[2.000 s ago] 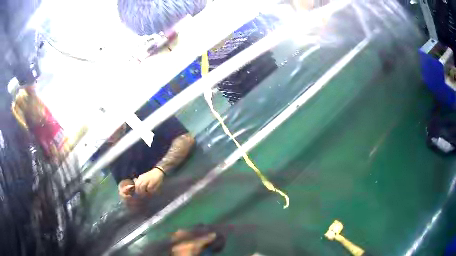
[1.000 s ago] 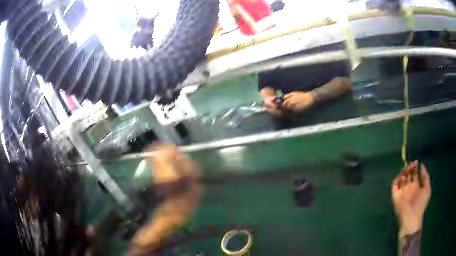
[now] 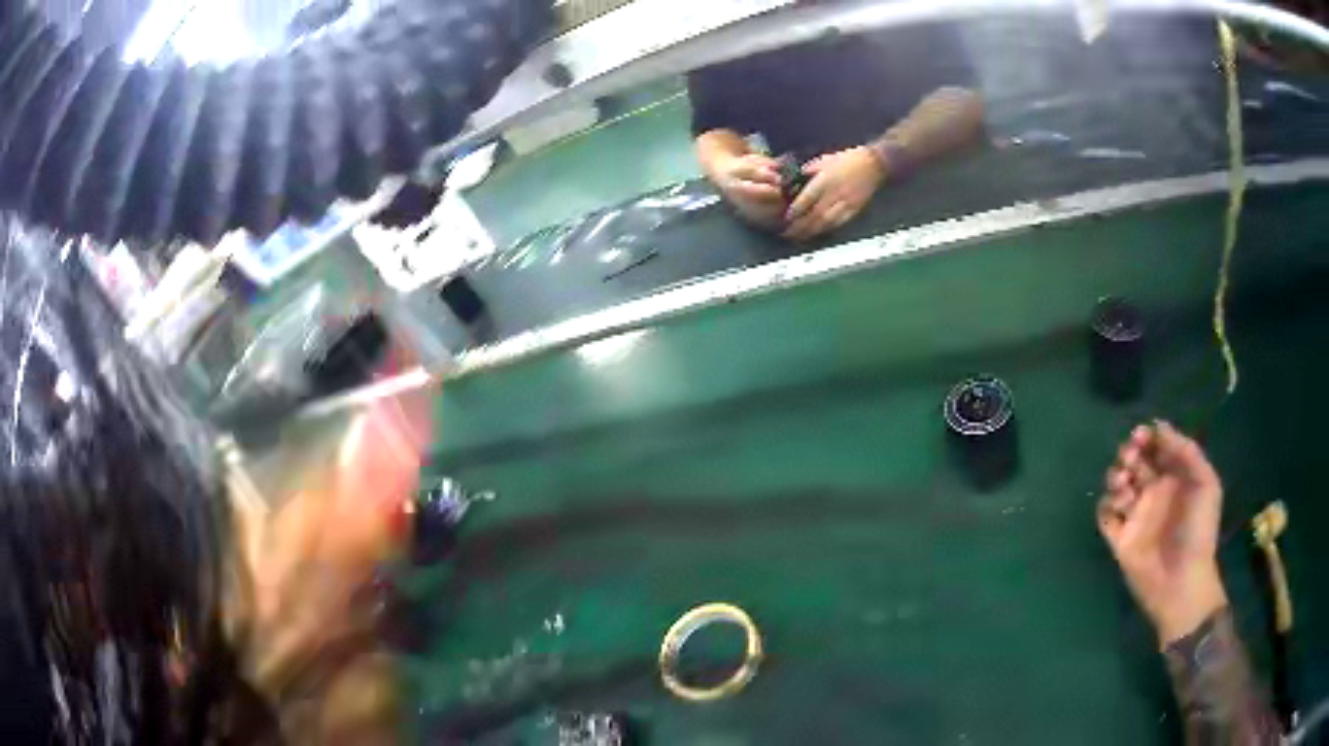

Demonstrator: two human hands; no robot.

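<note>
My right hand [image 3: 1166,510] is palm up with loosely curled fingers, below the end of a thin yellow strip [image 3: 1232,277]. Whether its fingertips pinch something small cannot be told. My left hand [image 3: 321,561] is a strong blur at the left. A red-pink blurred patch [image 3: 391,452] lies at its upper side; whether the hand holds it is unclear. Two black cylindrical housings stand on the green surface [image 3: 845,554]: one with a pale-ticked front ring [image 3: 978,407], one farther right [image 3: 1118,324]. A dark unit with thin bright strands [image 3: 442,513] is right of my left hand.
A cream tape roll [image 3: 710,652] lies at front centre, with small shiny parts [image 3: 590,727] to its lower left. A mallet [image 3: 1272,547] lies at right. Beyond a metal rail [image 3: 816,265], a person's hands [image 3: 794,190] hold a small dark part. A ribbed grey hose [image 3: 292,131] covers the upper left.
The view has shifted, and the mallet shows again at right. My right hand's fingers have curled from extended. My left hand has moved left, with a red-pink patch now beside it.
</note>
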